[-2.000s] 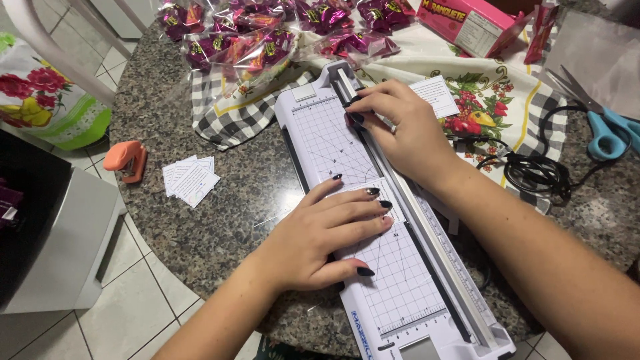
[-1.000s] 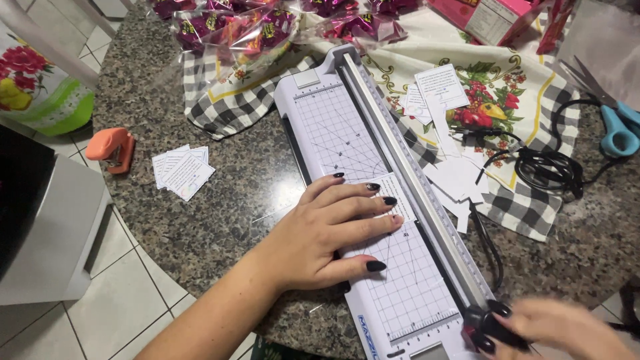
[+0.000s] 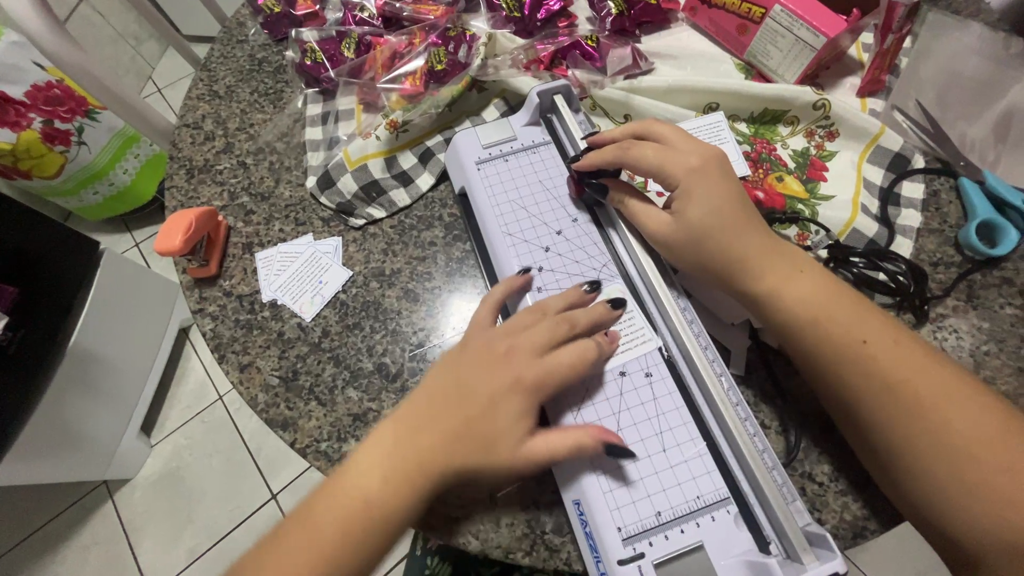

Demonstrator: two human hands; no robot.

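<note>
A white paper trimmer [image 3: 672, 456] with a printed grid lies slantwise on the granite table. My left hand [image 3: 536, 368] rests with fingers spread over its bed, the fingertips on a small printed card [image 3: 632, 328] beside the cutting rail. The fingers of my right hand [image 3: 656, 176] are closed on the black sliding cutter head [image 3: 592, 180], near the far end of the rail. Left of the trimmer is a small overlapping pile of printed cards [image 3: 308, 276]. Another printed card [image 3: 716, 140] lies behind my right hand, on the cloth.
An orange hole punch [image 3: 194, 242] stands near the table's left edge. Bagged sweets [image 3: 384, 60] and a pink box [image 3: 768, 32] lie at the back on a patterned cloth [image 3: 800, 128]. Teal-handled scissors [image 3: 988, 212], a coiled black cable [image 3: 876, 272] and paper strips [image 3: 732, 336] are at the right.
One second ago my right hand was at the near end of the rail; now it is near the far end with the cutter head. My left hand's fingers have spread slightly.
</note>
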